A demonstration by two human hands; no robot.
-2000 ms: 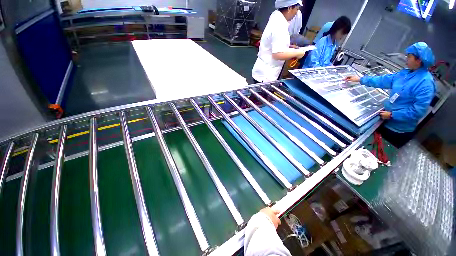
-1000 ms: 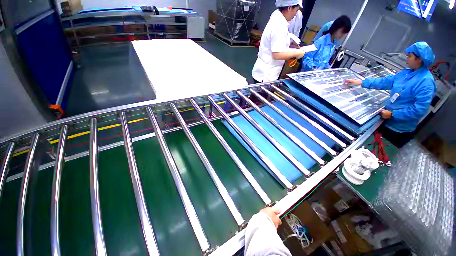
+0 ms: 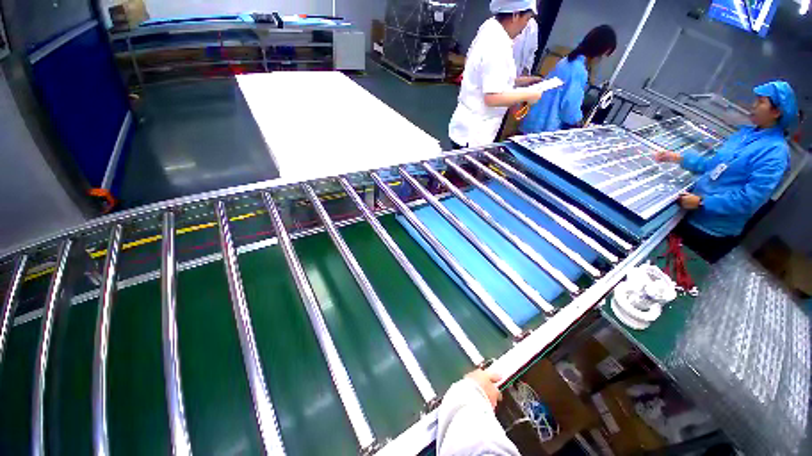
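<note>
The roller conveyor's pale near rail (image 3: 570, 312) runs from bottom centre to the upper right, with shiny steel bars across it. My right hand (image 3: 486, 385), in a white sleeve, is at this rail with its fingers curled at the outer edge; the fingertips are partly hidden. My left hand is out of the picture. A blue underlay board (image 3: 485, 254) shows beneath the bars. A silver metal panel (image 3: 605, 165) lies over blue boards at the conveyor's far right end.
A person in blue (image 3: 739, 169) touches the metal panel. A person in white (image 3: 485, 80) holds a sheet behind the conveyor. A white-topped surface (image 3: 338, 125) stands opposite. White coils (image 3: 643, 294) and clear stacked trays (image 3: 748, 347) are at right. Cardboard boxes lie below.
The person in blue at right has shifted right, and the panel's raised edge has lowered. The other person in blue has turned away. My right hand has stayed still.
</note>
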